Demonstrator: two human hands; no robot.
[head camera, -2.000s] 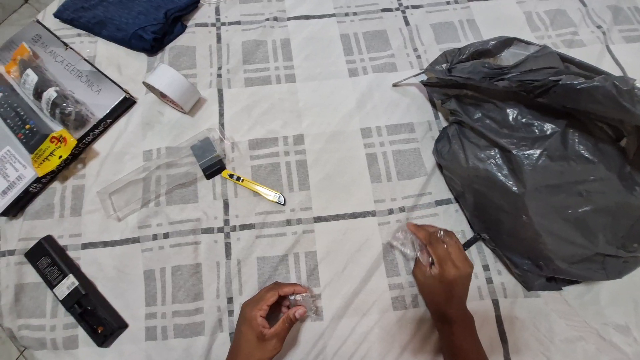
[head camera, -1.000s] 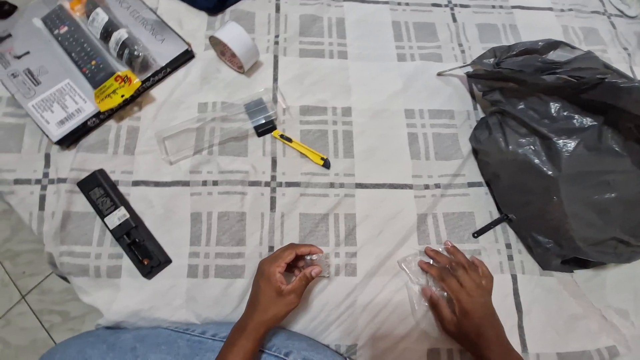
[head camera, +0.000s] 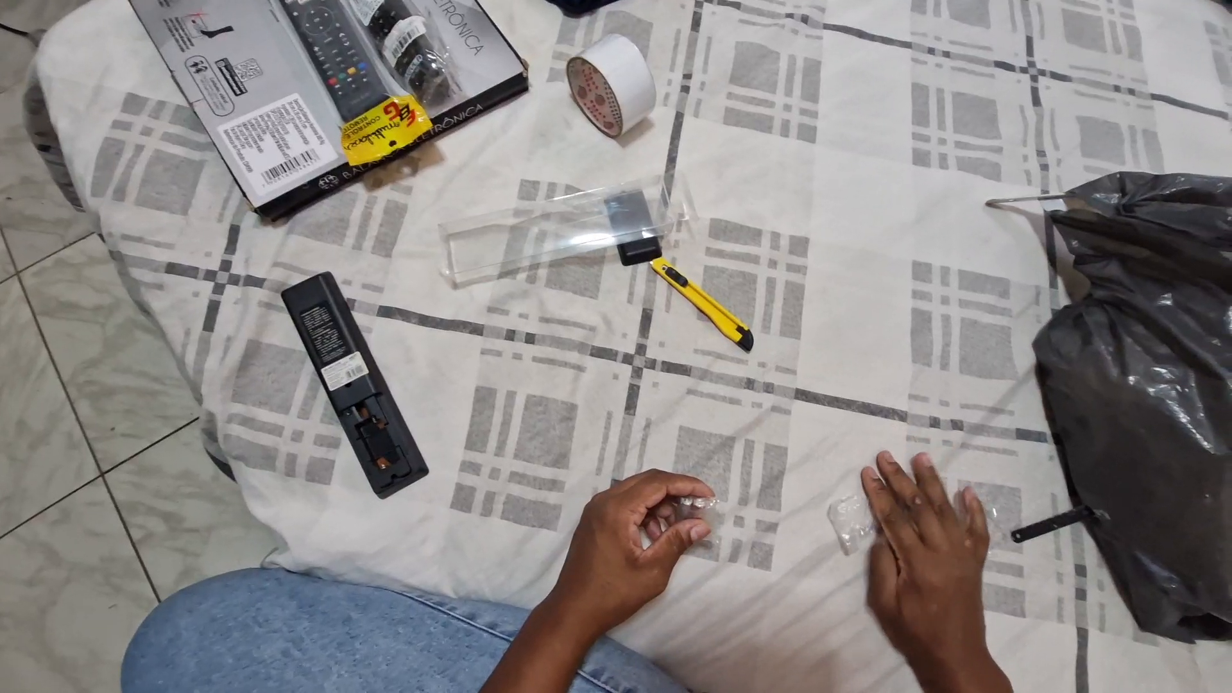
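My left hand (head camera: 630, 539) pinches a small piece of clear plastic (head camera: 707, 520) between thumb and fingers, just above the checked cloth. To its right, my right hand (head camera: 924, 549) lies spread, palm down, over crumpled clear plastic wrap (head camera: 852, 523) on the cloth. A black remote control (head camera: 354, 385) lies to the left, its back up and its battery compartment uncovered. A yellow snap-off utility knife (head camera: 703, 305) rests beyond my hands, its upper end near a dark piece (head camera: 633, 227) at a long clear plastic case (head camera: 529, 236).
A flat box (head camera: 385, 178) with a packaged remote control (head camera: 332, 58) on it lies at the upper left. A white tape roll (head camera: 612, 85) stands near it. A dark plastic bag (head camera: 1145, 414) fills the right side, beside a thin black strip (head camera: 1049, 526). Denim-covered leg (head camera: 318, 626) below.
My right hand, raised with clear plastic two seconds ago, has come down flat over it. My left hand still pinches its piece. The view has shifted.
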